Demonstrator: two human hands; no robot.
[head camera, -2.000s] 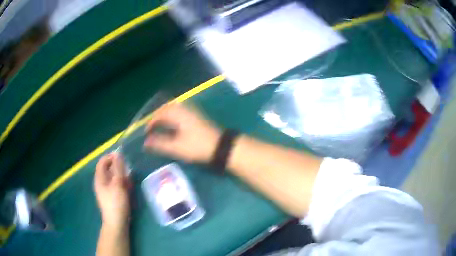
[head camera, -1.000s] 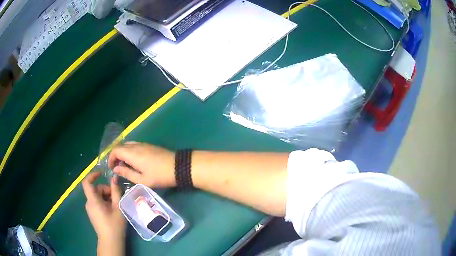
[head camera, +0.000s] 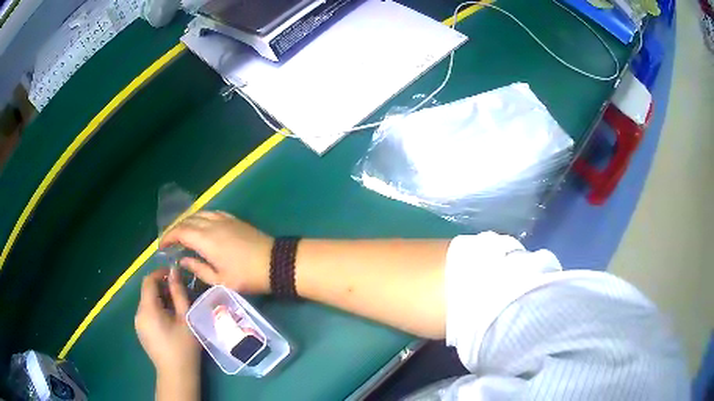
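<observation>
A clear plastic product pack (head camera: 237, 333) with pink-white contents and a dark block at one end lies on the green bench, beside my left hand. My left hand (head camera: 166, 313) and my right hand (head camera: 215, 249) meet just above it and hold a thin clear poly bag (head camera: 174, 207) between their fingers. The bag's film reaches over the yellow line. The fingertips partly hide the bag's near end. My right hand lies across the bench from the right, palm down.
A stack of empty poly bags (head camera: 474, 149) lies at right. A scale (head camera: 266, 23) stands on a white board (head camera: 352, 70) with a white cable (head camera: 450, 66) around it. A bagged pack (head camera: 45, 377) is at lower left. A red and white object (head camera: 614, 149) is beyond the right edge.
My hands have moved down-left and closer together with the bag since the earliest frame. Since the last one they have shifted only slightly at the bag. The pack lies nearly unmoved since then.
</observation>
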